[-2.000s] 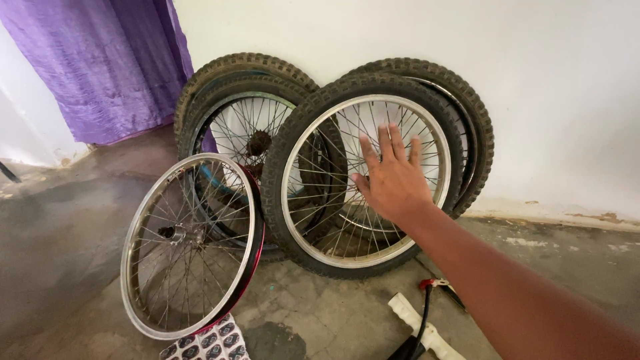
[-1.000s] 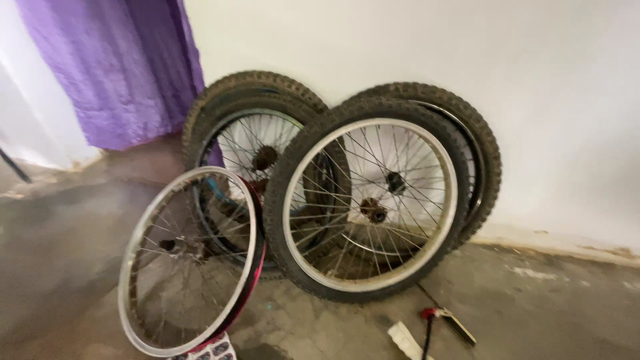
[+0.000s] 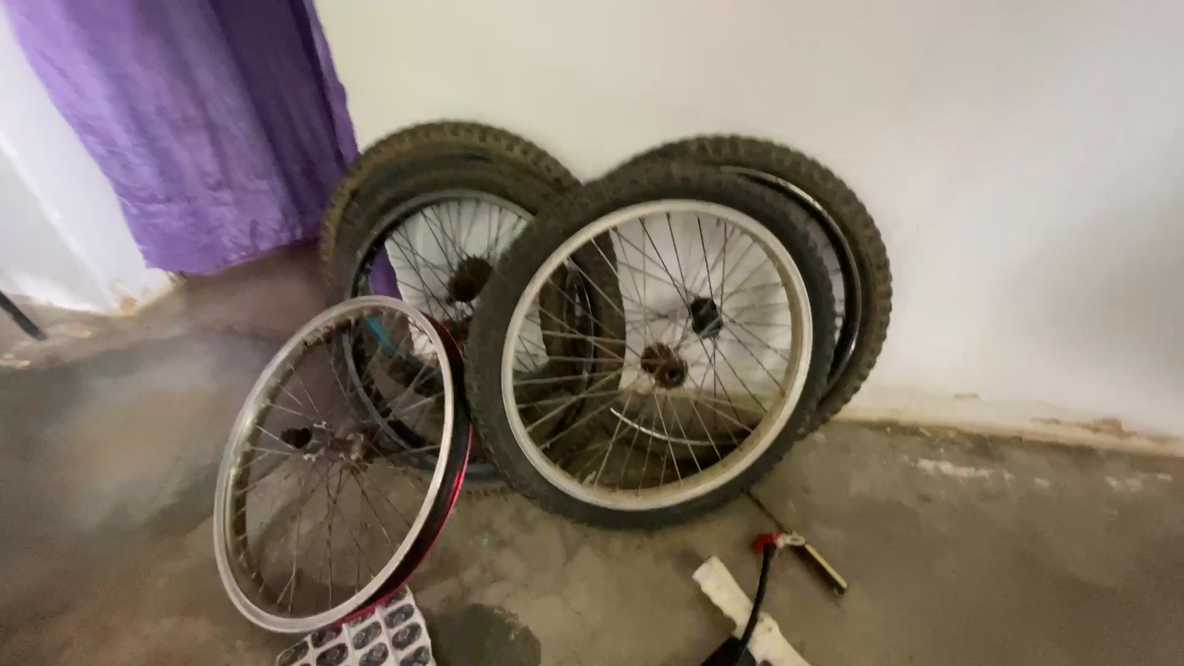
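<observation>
Neither of my hands is in view. A bicycle wheel with a silver rim and black tyre leans at the centre, in front of another wheel with a knobbly tyre against the wall. To the left, more tyred wheels lean behind, one with a rusty sprocket at its hub. A bare silver bicycle rim with spokes, red along its outer side, stands tilted at the front left and rests against them.
A sheet with repeated dark oval prints lies under the bare rim. On the concrete floor are a white strip, a black hose with a red end and a small metal piece. A purple curtain hangs at the left.
Two seconds ago a hand with spread fingers reached in from the right before the silver-rimmed wheel; it has left the view. The wheels have not plainly moved.
</observation>
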